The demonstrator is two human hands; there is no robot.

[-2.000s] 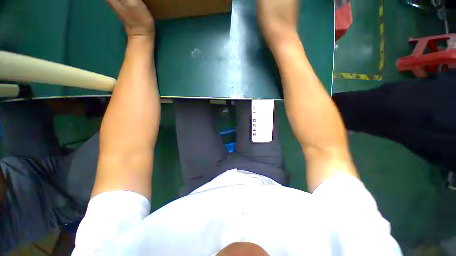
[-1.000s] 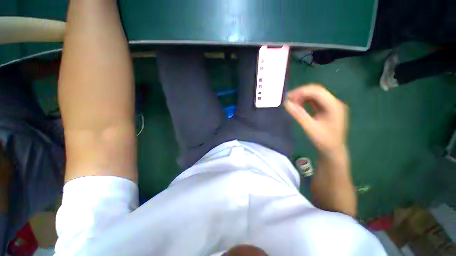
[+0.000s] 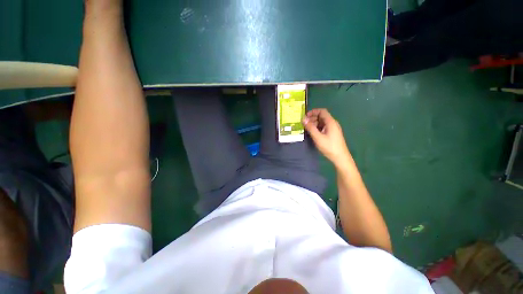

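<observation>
A smartphone (image 3: 291, 112) with a yellow-green screen lies on my right thigh, just below the table edge. My right hand (image 3: 326, 132) is beside the phone's right edge, its fingers curled and the fingertips at or just over the screen's edge. It does not grip the phone. My left arm reaches up over the table, and my left hand is cut off by the top edge of the picture. No box shows in the frame.
The dark green workbench (image 3: 200, 51) has a pale front edge. A cream pipe (image 3: 37, 75) is at the left. A seated person (image 3: 34, 184) is at the left, and dark clothing shows at the upper right. Cardboard (image 3: 484, 265) lies on the floor at the lower right.
My right hand has come down from the table to the phone's side. The screen has turned from white to yellow-green. The brown box and my left hand have gone out of view.
</observation>
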